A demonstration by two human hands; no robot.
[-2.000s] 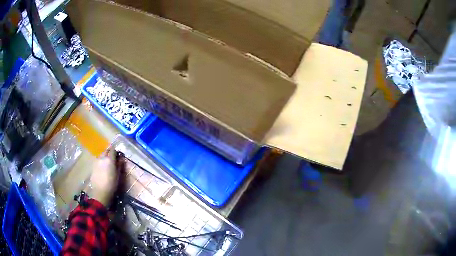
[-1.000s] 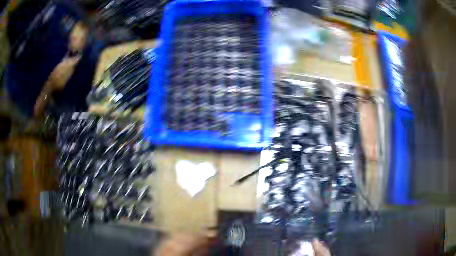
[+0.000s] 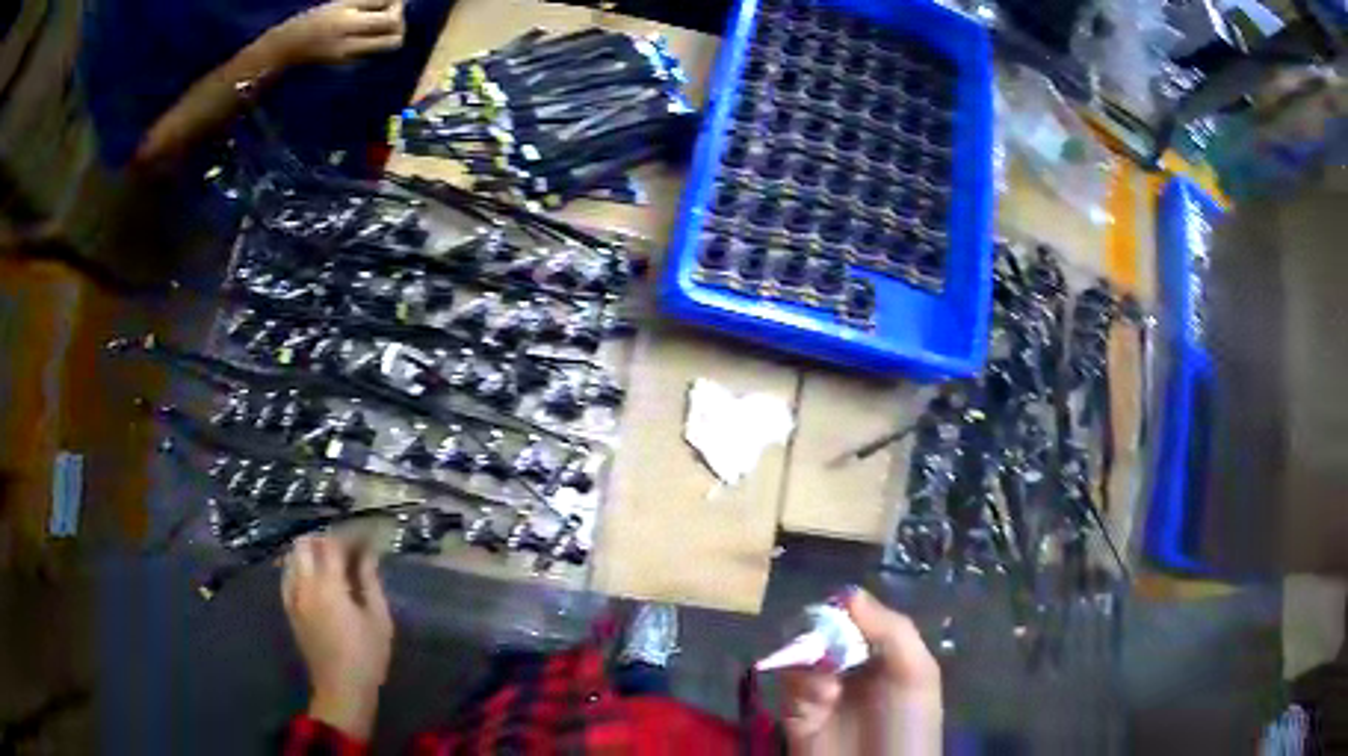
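Observation:
My right hand [image 3: 887, 682], at the bottom right of centre, is closed around a white, blue and red adhesive tube [image 3: 840, 632]. Its pale pointed nozzle [image 3: 791, 654] points left. A thin dark strip hangs just below the nozzle tip; I cannot tell what it is. My left hand [image 3: 340, 628] is at the lower left, its fingertips at the near edge of the laid-out cable assemblies [image 3: 399, 369]. Whether it grips one is unclear. Those assemblies lie in rows on a clear sheet or tray. More black cable assemblies [image 3: 1013, 428] lie tangled at the right.
A blue bin [image 3: 931, 355] holds dark squarish parts in a grid. A crumpled white tissue [image 3: 736, 428] lies on cardboard [image 3: 680, 517]. Bundled cables [image 3: 569, 111] lie at the upper left beside another person's hand [image 3: 348, 30]. Blue trays [image 3: 1183, 443] and a brown carton [image 3: 1294, 384] stand at the right.
The view has swung from the right-hand carton to the bench in front. My left hand now shows at the laid-out rows, and my right hand with the tube has come clearly into view.

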